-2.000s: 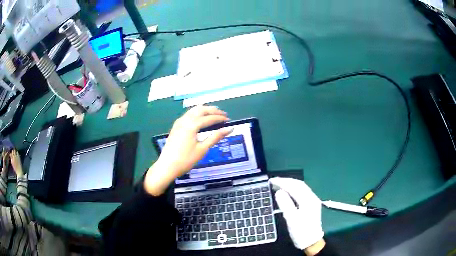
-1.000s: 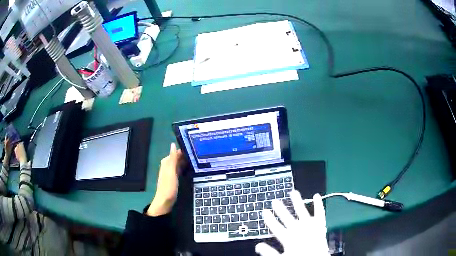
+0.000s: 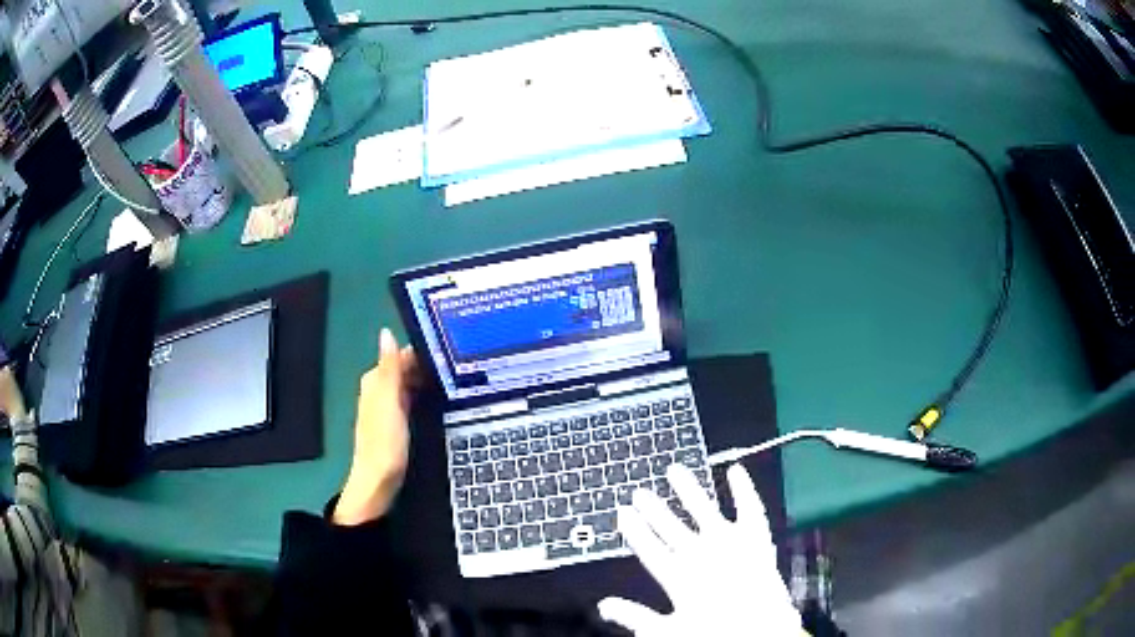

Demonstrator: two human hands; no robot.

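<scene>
An open mini laptop (image 3: 573, 479) lies on a black foam mat (image 3: 744, 398). Its touchscreen (image 3: 541, 311) shows a blue window on a white page. My bare left hand (image 3: 383, 429) is beside the laptop's left edge, fingertips near the lower left screen corner; whether it touches is unclear. My gloved right hand (image 3: 712, 554) is spread over the right part of the keyboard, fingers apart and holding nothing. A white adapter lead (image 3: 859, 442) runs from the laptop's right side to a black end.
A black cable (image 3: 1006, 249) snakes across the green bench. A clipboard with forms (image 3: 560, 100) lies behind. Closed laptops (image 3: 212, 373) lie left, a dark stack (image 3: 1083, 249) right. A pen cup (image 3: 193, 187) and small monitor (image 3: 245, 56) stand back left. A person's arm (image 3: 25, 460) shows far left.
My left hand has moved from in front of the screen down to the laptop's left side. My right hand has moved from the laptop's right edge onto the keyboard. The view has shifted.
</scene>
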